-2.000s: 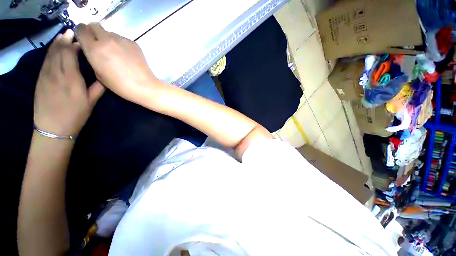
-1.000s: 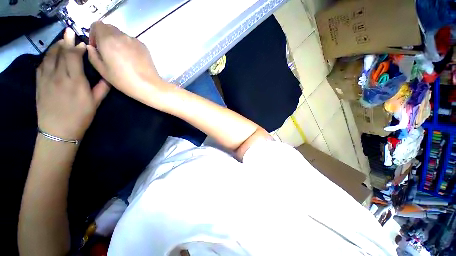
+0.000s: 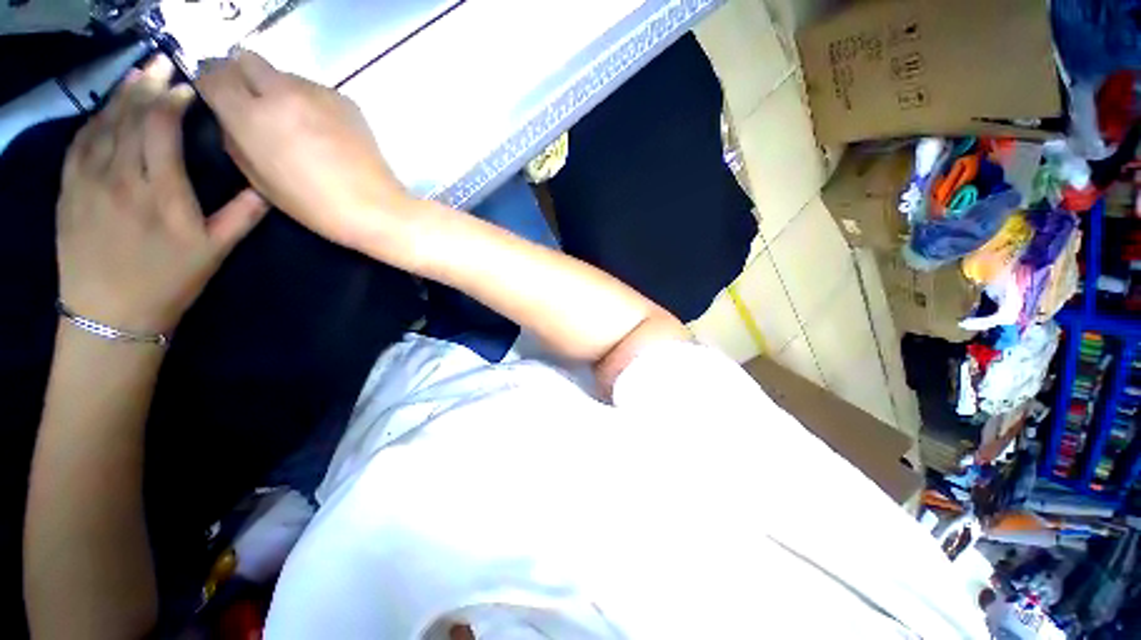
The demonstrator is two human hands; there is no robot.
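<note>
Black fabric (image 3: pixel 288 325) lies under both hands and drapes over the table edge and lap. My left hand (image 3: pixel 131 200), with a bracelet at the wrist, lies flat on it, fingertips near the presser foot and thumb out to the right. My right hand (image 3: pixel 282 138) is beside it, fingers bent down and closed on the fabric edge near the presser foot (image 3: pixel 163 45). The fingertips are partly hidden. The sewing machine's metal parts (image 3: pixel 232 13) show at the top left, cut off by the picture's edge.
The white machine table (image 3: pixel 488 88) has a printed ruler (image 3: pixel 551 113) along its front edge. Separate black fabric (image 3: pixel 651 188) hangs right of the table. Beyond are floor tiles (image 3: pixel 801 275), a cardboard box (image 3: pixel 926 69), colourful scraps (image 3: pixel 1001 238) and blue shelves (image 3: pixel 1076 400).
My left hand first moved slightly right, then back left and a little up. My right hand shifted slightly right, then back left towards the foot. The fabric shifted under them.
</note>
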